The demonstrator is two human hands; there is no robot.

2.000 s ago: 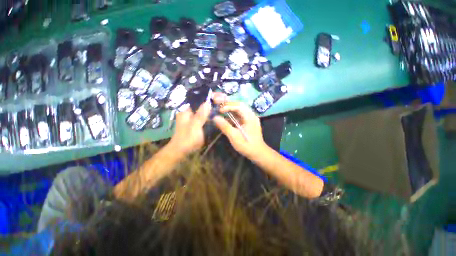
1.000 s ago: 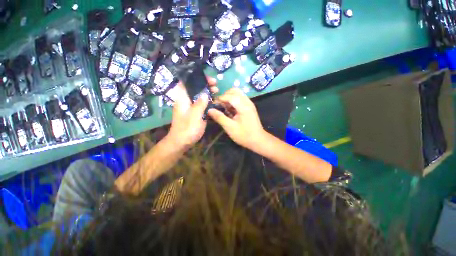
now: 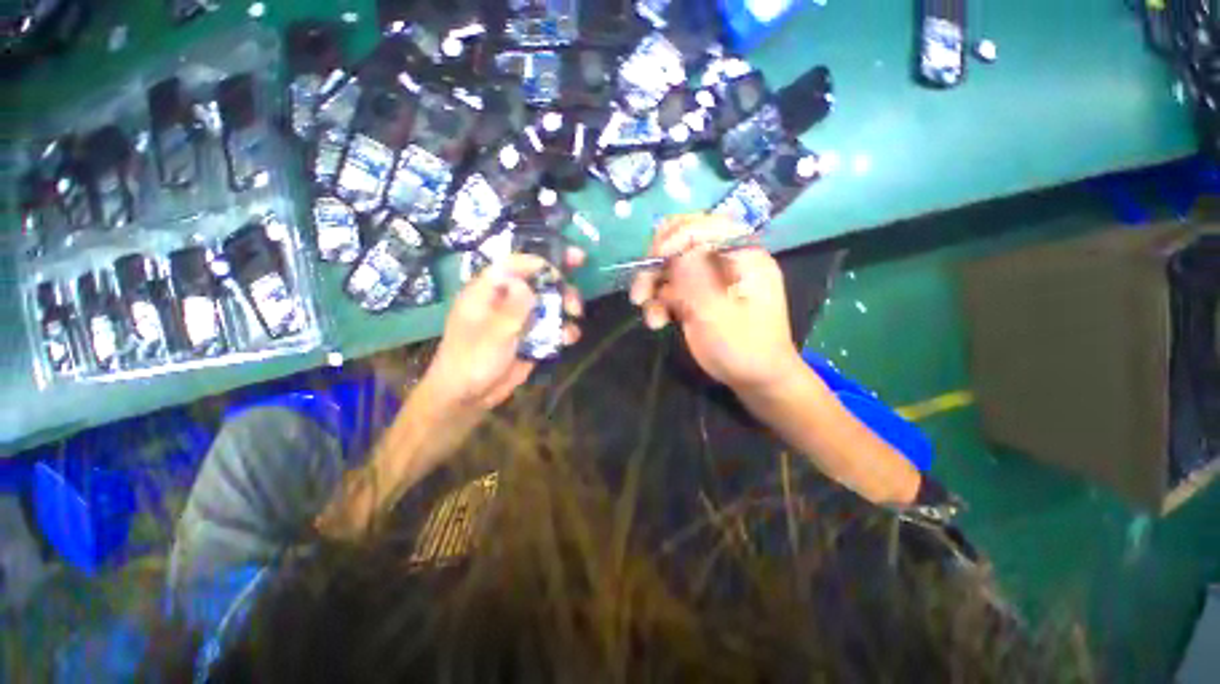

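Note:
My left hand (image 3: 484, 327) holds a phone half-assembly (image 3: 545, 318), its silvery inner face showing, at the bench's near edge. My right hand (image 3: 723, 301) is to the right of it, apart from the phone, and holds a thin light metallic tool (image 3: 669, 261), likely tweezers, pointing left. A heap of black phone half-assemblies (image 3: 422, 185) with silvery-blue faces lies just beyond my hands. Small white bits (image 3: 553, 122) lie among them.
A clear blister tray (image 3: 174, 361) with two rows of phones is at the left. A blue tray (image 3: 756, 19) is cut off at the top. A single phone (image 3: 942, 51) lies upper right. A brown carton (image 3: 1070, 361) stands right, below the bench (image 3: 1044, 120).
The phone in my left hand has turned so its silvery face shows. My right hand has moved right, away from it, and the thin tool shows clearly. The view has shifted slightly.

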